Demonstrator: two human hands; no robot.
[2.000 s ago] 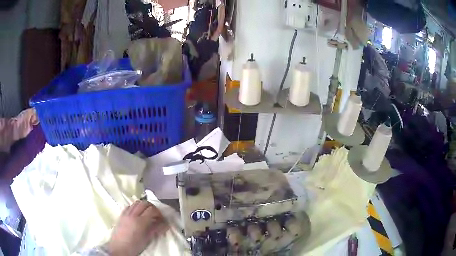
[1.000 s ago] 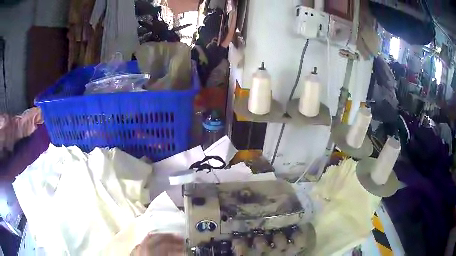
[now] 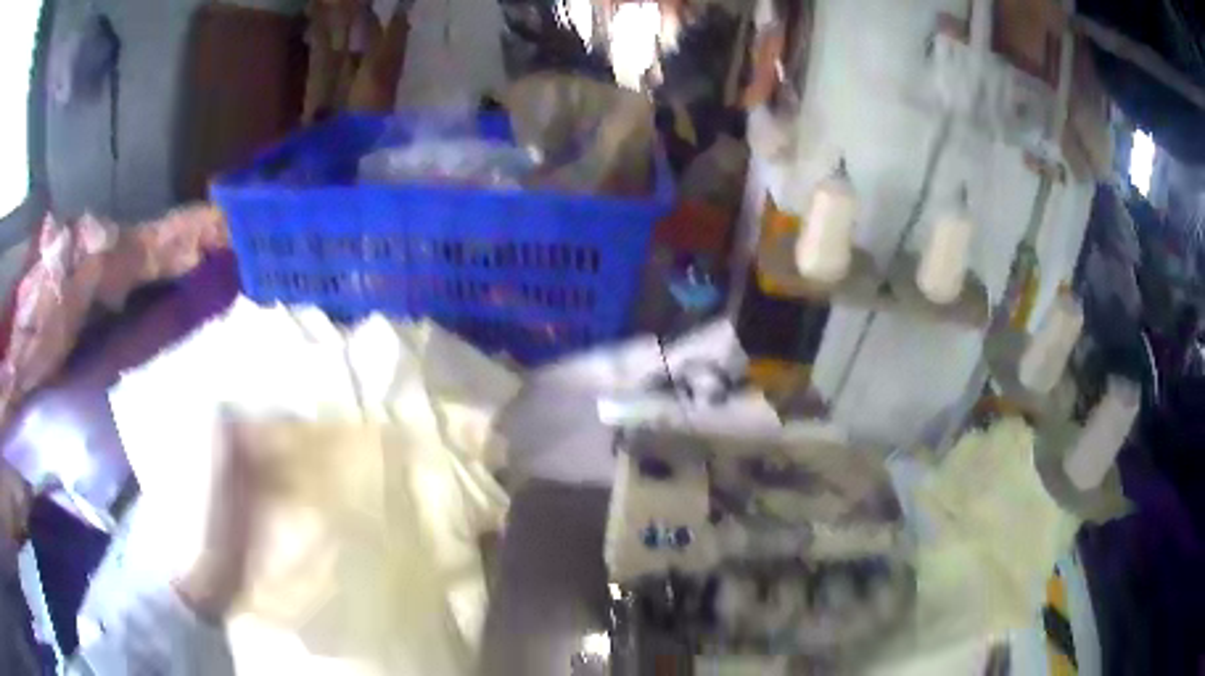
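Observation:
Cream cut pieces [image 3: 436,396] lie in a loose heap left of the grey-beige overlock machine [image 3: 793,495]. My left hand [image 3: 212,574] is a brown blur at the lower left, with a pale sleeve below it. It is at the left edge of a beige-looking cloth area on the heap; whether its fingers grip cloth cannot be told. My right hand is not in view. More pale yellow cloth [image 3: 985,528] hangs in folds right of the machine. The machine's lower part is cut off by the bottom edge.
A blue plastic basket [image 3: 443,251] stands behind the heap. White paper [image 3: 568,409] and dark scissors [image 3: 707,383] lie behind the machine. Thread cones [image 3: 829,231] stand behind and right on their stand. Pinkish cloth [image 3: 79,284] is at far left.
The view has swung left, so everything sits further right. My left hand has moved from beside the machine to the left side of the heap. A dark strip of table shows between heap and machine.

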